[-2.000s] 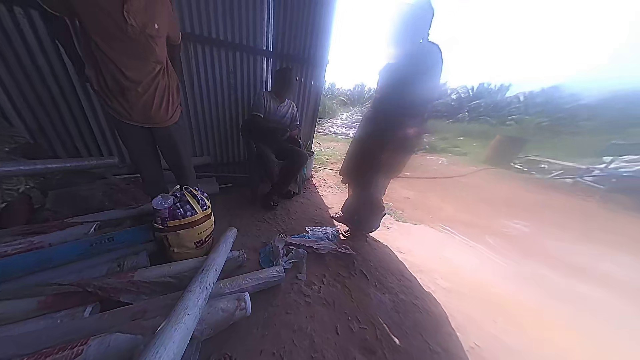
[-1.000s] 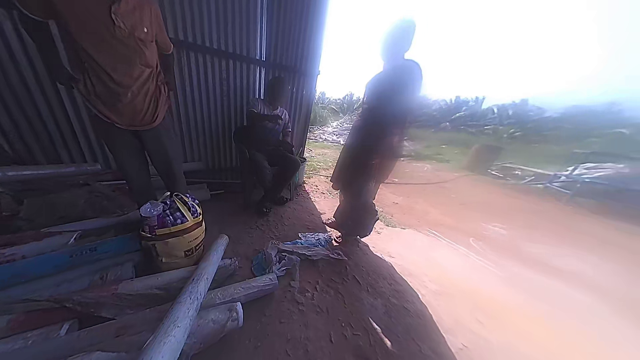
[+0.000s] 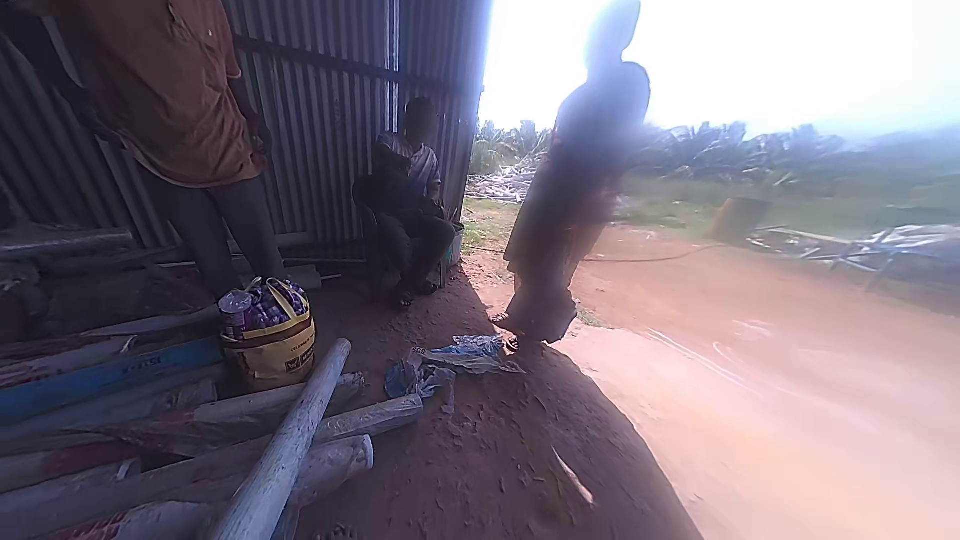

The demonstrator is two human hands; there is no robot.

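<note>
Neither my left hand nor my right hand shows in the head view. A yellow and brown bag (image 3: 271,358), filled with purple items, stands at the left among long plastic-wrapped rolls. A pale pole (image 3: 289,442) lies slanted across several wrapped rolls (image 3: 375,417) in the lower left. Crumpled blue and clear plastic sheeting (image 3: 457,360) lies on the dirt near the feet of a standing person (image 3: 574,172), who is dark against the bright light.
Another person (image 3: 187,97) stands behind the bag. A seated person (image 3: 412,202) is beside the corrugated metal wall (image 3: 315,127). A blue roll (image 3: 112,375) lies at the left. A rusty drum-like object (image 3: 739,219) and a metal frame (image 3: 862,251) stand outside on the right.
</note>
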